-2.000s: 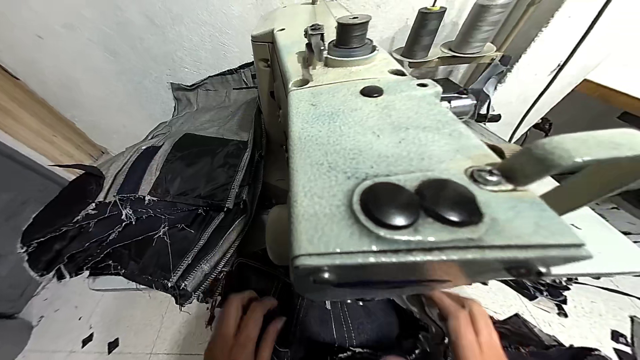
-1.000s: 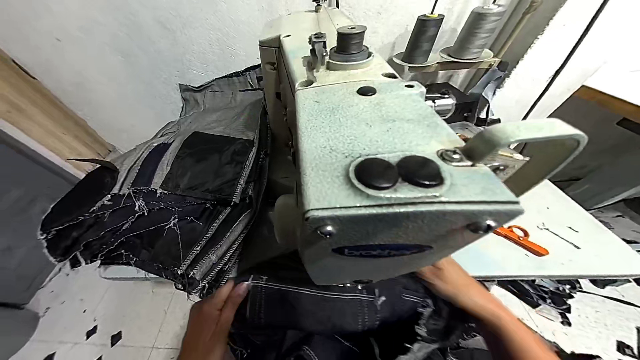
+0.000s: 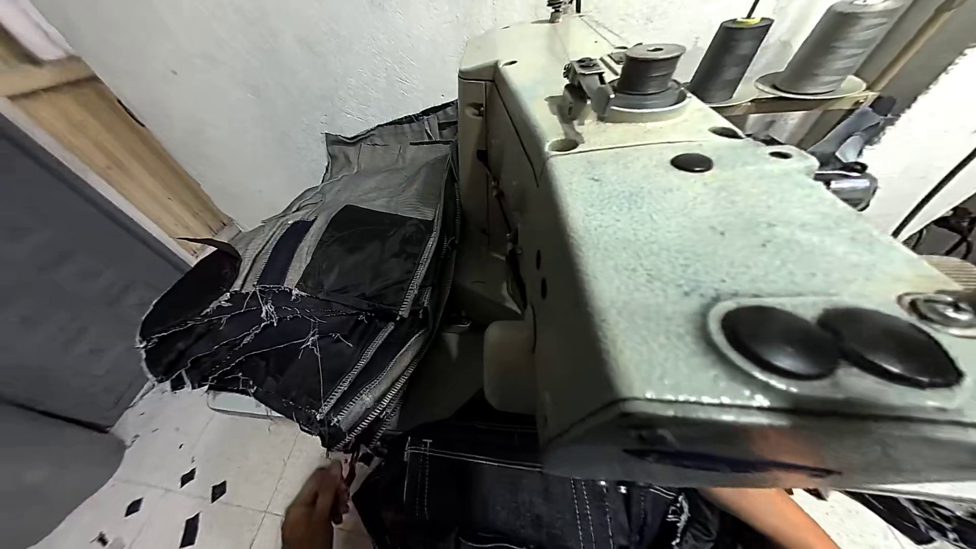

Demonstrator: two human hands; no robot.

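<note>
A pale green industrial sewing machine [image 3: 709, 229] fills the middle and right. Dark denim with pale topstitching [image 3: 496, 496] lies under its head. My left hand [image 3: 316, 507] is low in the view, left of this denim, with curled fingers beside a small dark reddish thing that I cannot make out. Just above it hangs the lower corner of a stack of dark denim pieces [image 3: 358, 259], with overlocked edges and loose threads. My right forearm reaches in from the lower right toward the denim; the machine head hides my right hand.
A grey thread spool [image 3: 650, 72] sits on the machine's top, with thread cones [image 3: 732, 61] on a stand behind. The wall [image 3: 252, 84] rises at the back. Dark scraps [image 3: 191, 530] lie on the tiled floor [image 3: 244, 465]. More dark cloth lies at the lower right.
My left hand has come off the denim's left edge, where it was a second ago. More of the stitched denim shows left of the machine head. The view has shifted, and the orange-handled tool is out of it.
</note>
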